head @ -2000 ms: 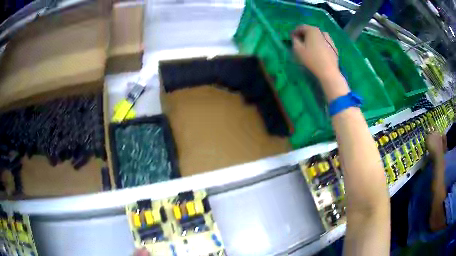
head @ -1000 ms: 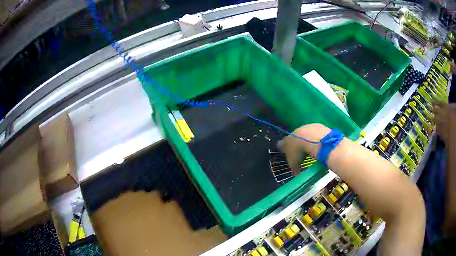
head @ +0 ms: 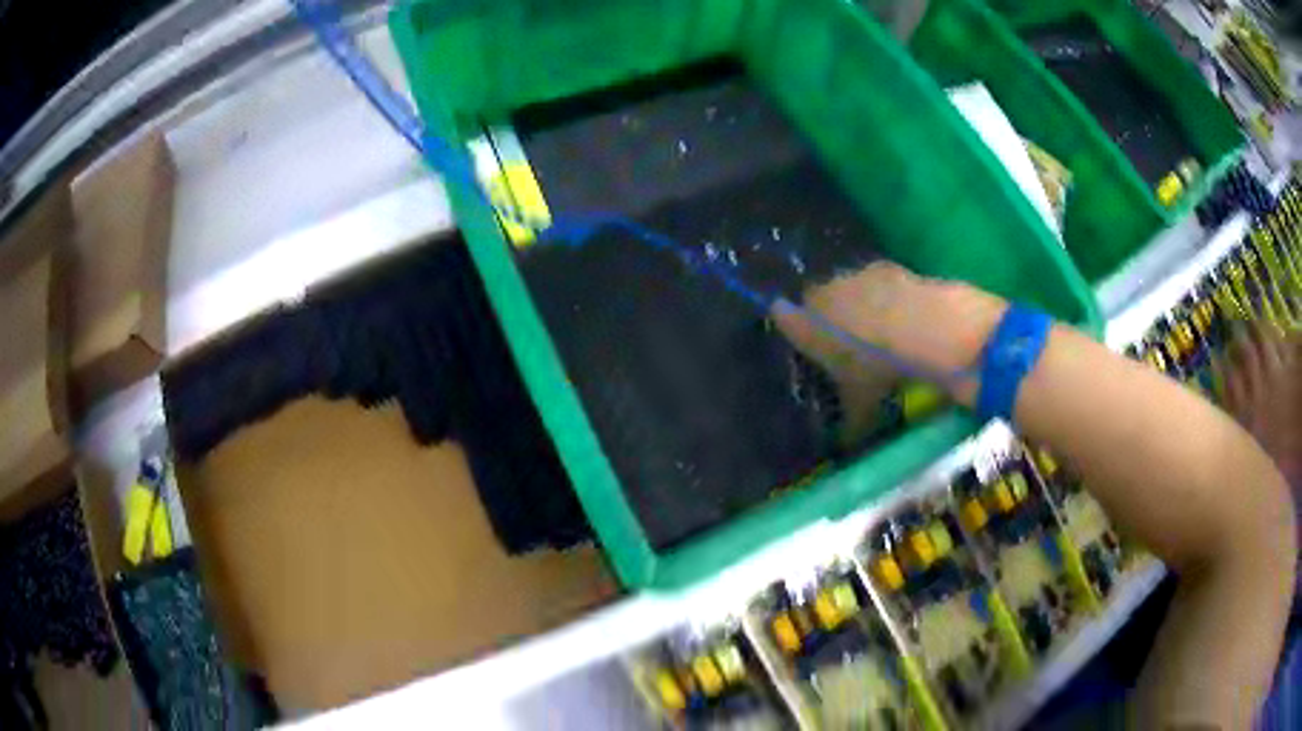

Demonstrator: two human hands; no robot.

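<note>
My right hand (head: 871, 321), bare and with a blue wrist strap (head: 1014, 364), reaches into the large green bin (head: 571, 414). Its fingers point down near the bin's front right corner. Blur and the hand itself hide the fingertips, so I cannot tell if they hold anything. A small yellow piece (head: 921, 401) shows just below the hand. The bin's bottom looks dark. Yellow-tailed strips (head: 517, 193) lie at its left wall. My left hand is not in view.
Boards with yellow blocks (head: 814, 617) line the conveyor in front. Left are a cardboard box with black parts (head: 343, 557) and a black tray of green pieces (head: 174, 636). A blue cord (head: 671, 250) crosses the bin. Another person's hand (head: 1264, 379) is at the right edge.
The view has swung right since the first frame. My right hand has lowered into the bin's front part, now covering where silver and yellow strips showed. The finger at the bottom edge is gone.
</note>
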